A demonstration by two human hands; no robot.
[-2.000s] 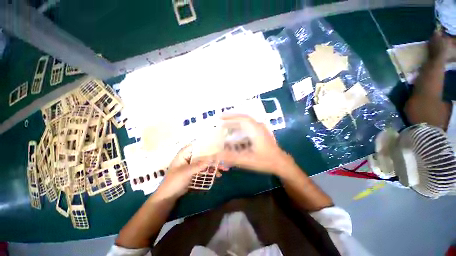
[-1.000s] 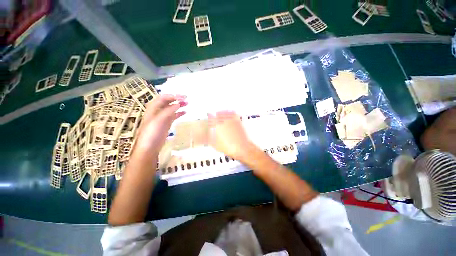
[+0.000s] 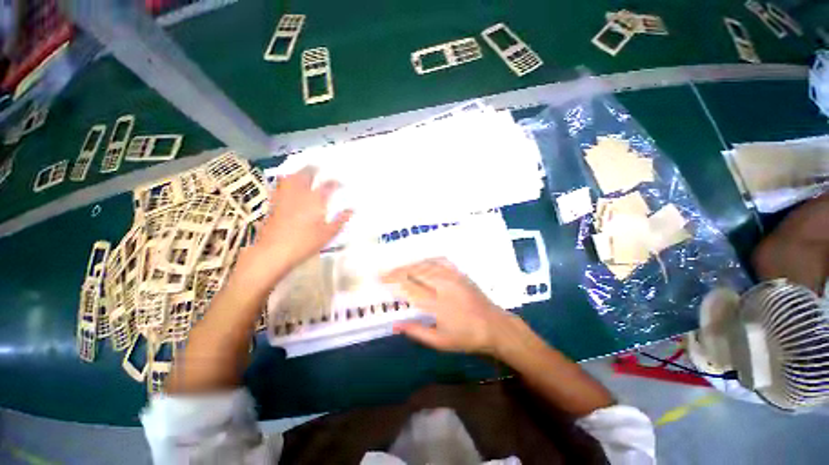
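The die-cut backing sheet (image 3: 364, 320) lies in front of me, white with a row of small dark holes along its near edge. My right hand (image 3: 445, 304) rests on it, fingers spread, pointing left. My left hand (image 3: 300, 218) is over the sheets' left part, fingers apart, at the bright stacked sheets (image 3: 436, 168). I see nothing held in either hand; glare washes out the fingertips. A pale housing (image 3: 529, 263) lies at the sheet's right end. The pile of beige housings (image 3: 182, 245) is at the left.
Beyond a pale rail, the green conveyor carries scattered housings (image 3: 445, 56). A metal post (image 3: 182, 73) stands at the left. At the right, a clear bag (image 3: 636, 300) lies under cream pieces (image 3: 623, 227), beside a white card (image 3: 574, 205). A fan (image 3: 786, 345) and a person's arm are farther right.
The housing held between my hands two seconds ago is no longer in them. Since one second ago, my right hand has flattened onto the sheet and my left hand has shifted slightly. The view has shifted.
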